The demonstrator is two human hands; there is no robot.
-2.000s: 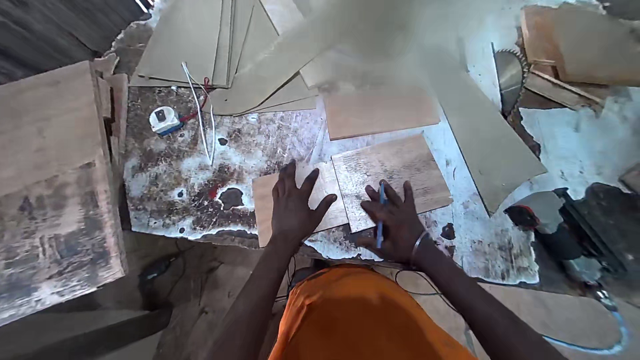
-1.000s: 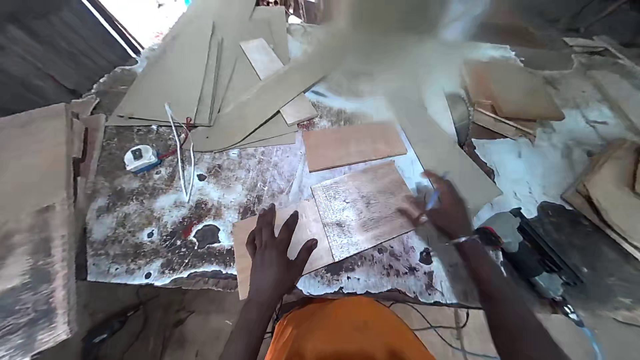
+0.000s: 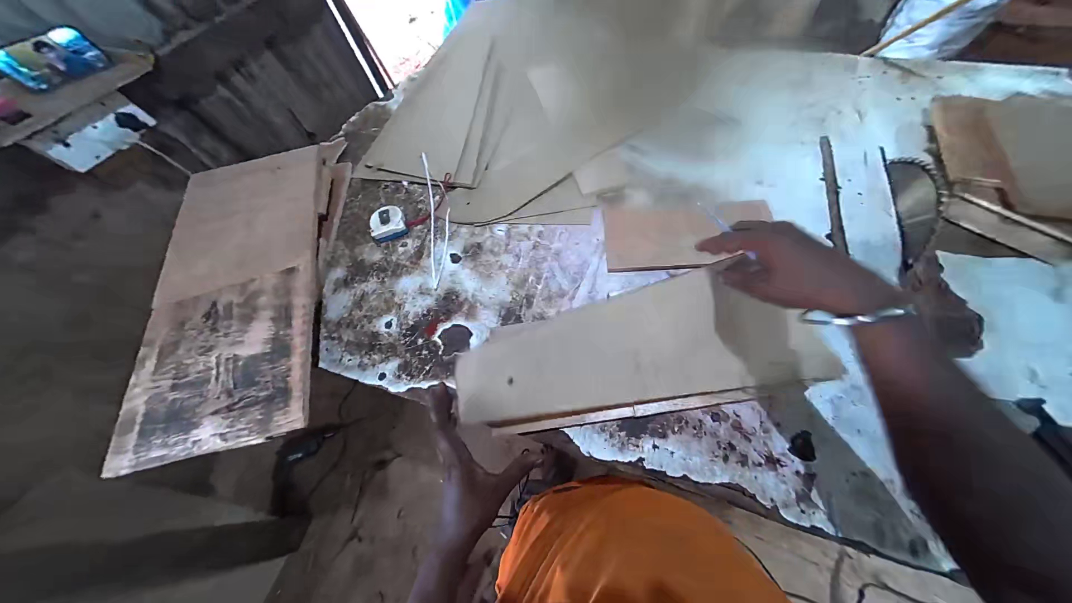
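A long thin brown board (image 3: 586, 360) lies across the light wooden pieces near the table's front edge; their edges show beneath it. My right hand (image 3: 779, 266) pinches its far right edge, with a slim pen-like tool (image 3: 712, 218) between the fingers. Just off the table's front edge, my left hand (image 3: 477, 469) has its fingers spread beside the board's near left corner and holds nothing. Beyond the board, partly behind my right hand, is a small reddish plywood piece (image 3: 649, 239).
At the left of the worn table (image 3: 511, 276) are a tape measure (image 3: 388, 224) and thin white strips (image 3: 434, 243). Thin sheets (image 3: 435, 117) lie at the back. A toothed circular blade (image 3: 914, 201) stands at the right. A large board (image 3: 234, 234) is beside the table, left.
The long thin board now covers the light pieces my left hand pressed on before. My left hand has come off them to the front edge. The view has swung left.
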